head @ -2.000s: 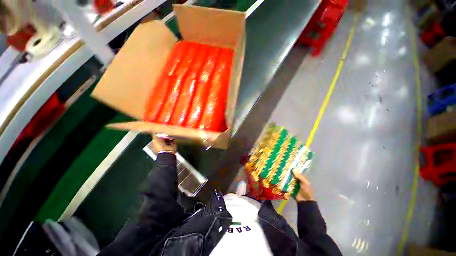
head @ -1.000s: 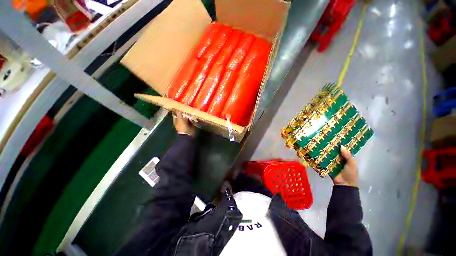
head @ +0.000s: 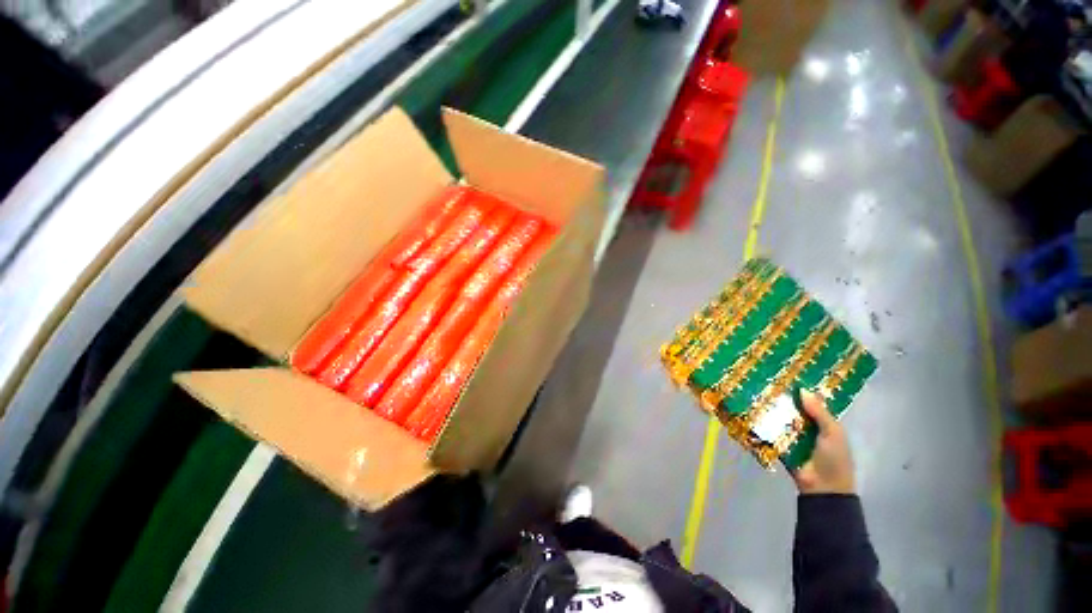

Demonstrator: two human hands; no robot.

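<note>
An open brown carton (head: 521, 359) stands on the dark green bench, its flaps up and spread. Several red bubble bags (head: 413, 305) stand in rows inside it. My right hand (head: 824, 449) holds a green and gold PCB panel, seemingly a stack, (head: 784, 335) by its lower right edge, over the floor to the right of the bench. My left arm reaches to the carton's near side. My left hand is hidden below the near flap, so its grip does not show.
A white raised shelf (head: 156, 132) curves along the left. Red stools (head: 695, 138) stand by the bench's far edge. The grey floor (head: 838, 527) has yellow lines. Cartons (head: 1054, 369), a blue crate (head: 1042, 281) and a red crate (head: 1048, 473) line the right side.
The view has shifted. The carton now appears lower and further left, and my left hand has gone out of sight. The panel is still in my right hand, turned slightly.
</note>
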